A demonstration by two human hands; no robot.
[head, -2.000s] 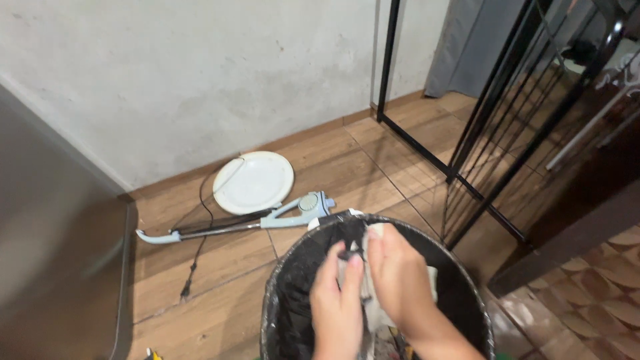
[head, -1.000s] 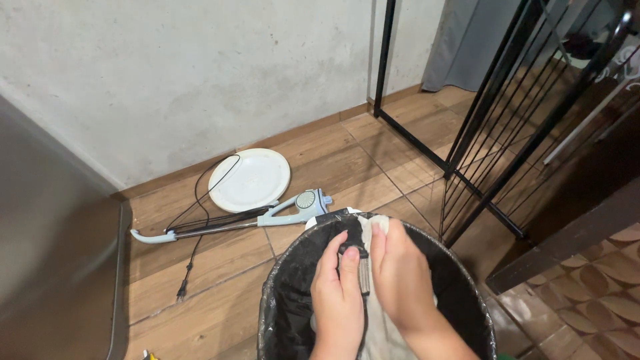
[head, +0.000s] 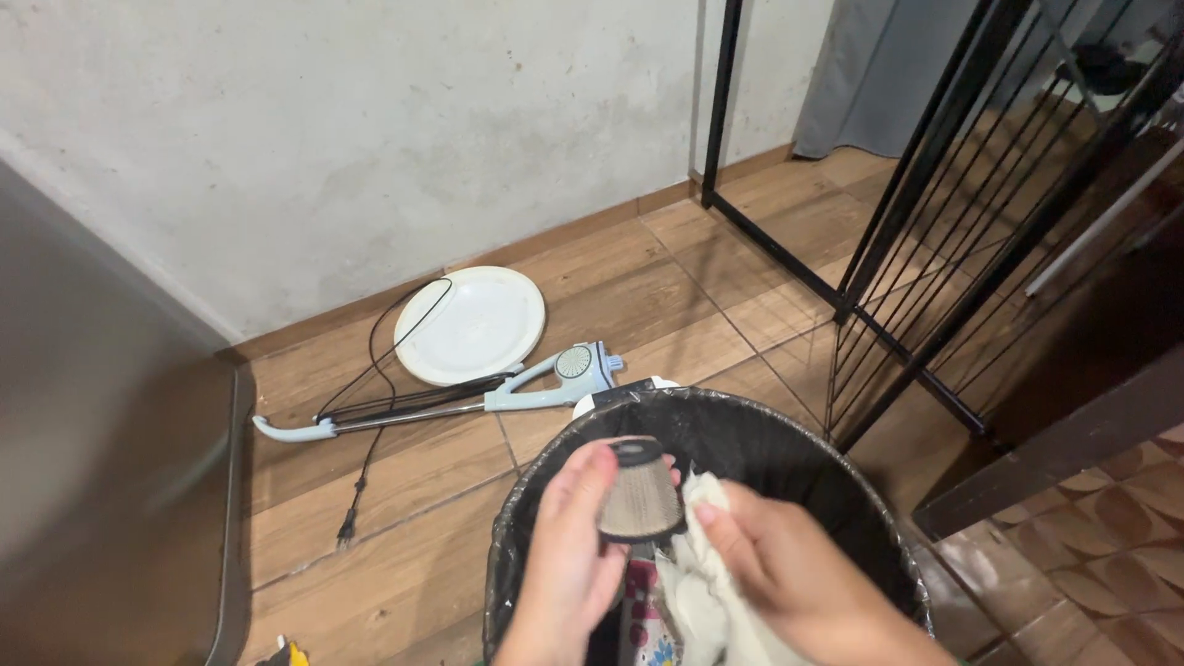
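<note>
My left hand (head: 578, 532) holds a small pleated vacuum filter (head: 641, 495) with a black top and bottom rim, tilted slightly. In my right hand (head: 786, 555) is a crumpled off-white cloth (head: 708, 592), close beside the filter. Both hands are over a round bin (head: 874, 499) lined with a black plastic bag. Inside the bin, below the hands, lies a printed package (head: 645, 615), partly hidden by the cloth and my left hand.
A light blue stick vacuum body (head: 541, 384) with its black cord and plug (head: 347, 527) lies on the wood-look floor, near a white round lid or plate (head: 472, 324). A black metal gate (head: 888, 347) stands right, a grey appliance (head: 111, 444) left.
The filter now shows plainly in my left hand; one second ago my hands mostly covered it. My right hand and the cloth have moved away from it, to the right and down.
</note>
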